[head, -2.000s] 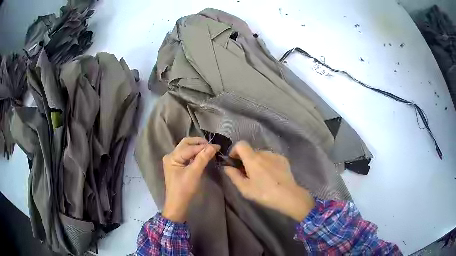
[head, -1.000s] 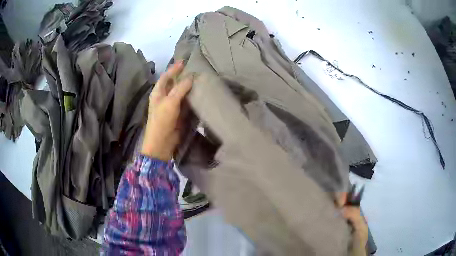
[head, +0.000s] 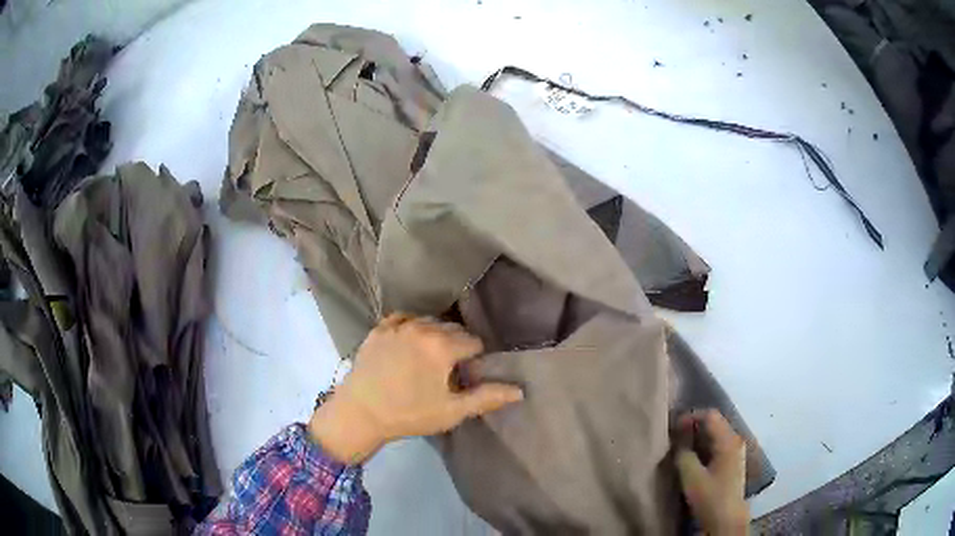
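A taupe garment body (head: pixel 571 419) lies spread in front of me on a white table. Its curved opening shows darker brown cloth inside (head: pixel 513 304). My left hand (head: pixel 419 382) holds the cloth at the left end of this opening, fingers curled in and thumb over the edge. My right hand (head: pixel 717 471) is at the garment's lower right side, partly cut off by the bottom edge of the picture. Its fingers are curled against the cloth edge; its grip and palm are hidden. No tool shows in either hand.
Another layered taupe garment (head: pixel 325 136) lies beyond and under this one. Gathered brown bundles (head: pixel 136 314) lie at left. A thin dark cord (head: pixel 702 123) lies at upper right among lint specks. Darker cloth (head: pixel 901 63) is at the far right.
The piece in my hands has been turned and laid down, with a plain panel and opening now uppermost. My left hand has moved down from its upper edge. The snips seen at my right hand no longer show.
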